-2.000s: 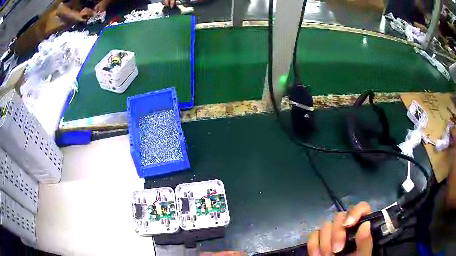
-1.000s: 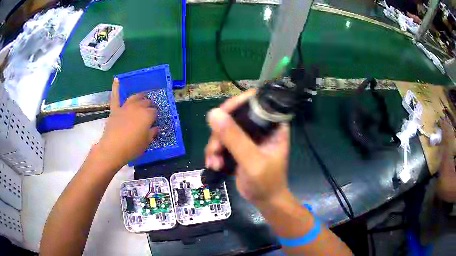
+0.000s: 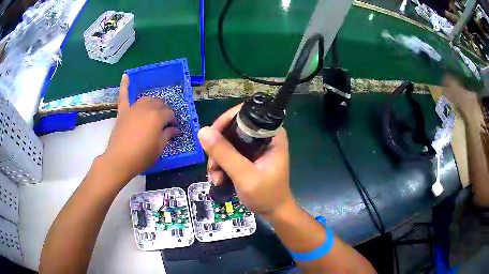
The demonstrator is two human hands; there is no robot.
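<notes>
My right hand (image 3: 257,171) is closed around the black electric screwdriver (image 3: 252,128), held upright with its cord end up. Its lower end is over the right housing half (image 3: 228,227); the tip is hidden. The left housing half (image 3: 161,235) lies beside it. Each holds a green circuit board (image 3: 170,217). My left hand (image 3: 142,131) is in the blue screw bin (image 3: 174,161), its fingers on the heap of silver screws (image 3: 179,107); whether they hold a screw cannot be seen.
Stacked white housings (image 3: 110,37) stand on the green surface at upper left. White perforated towers (image 3: 19,139) stand at far left. A second black cylinder (image 3: 336,96) stands by the metal post (image 3: 321,37). A black strap (image 3: 394,123) lies at right. Another person's arm (image 3: 469,128) shows at far right.
Since the first frame my left hand has come into the bin, and my right hand has brought the screwdriver from lower right over the right housing. Another person's arm has come in at far right.
</notes>
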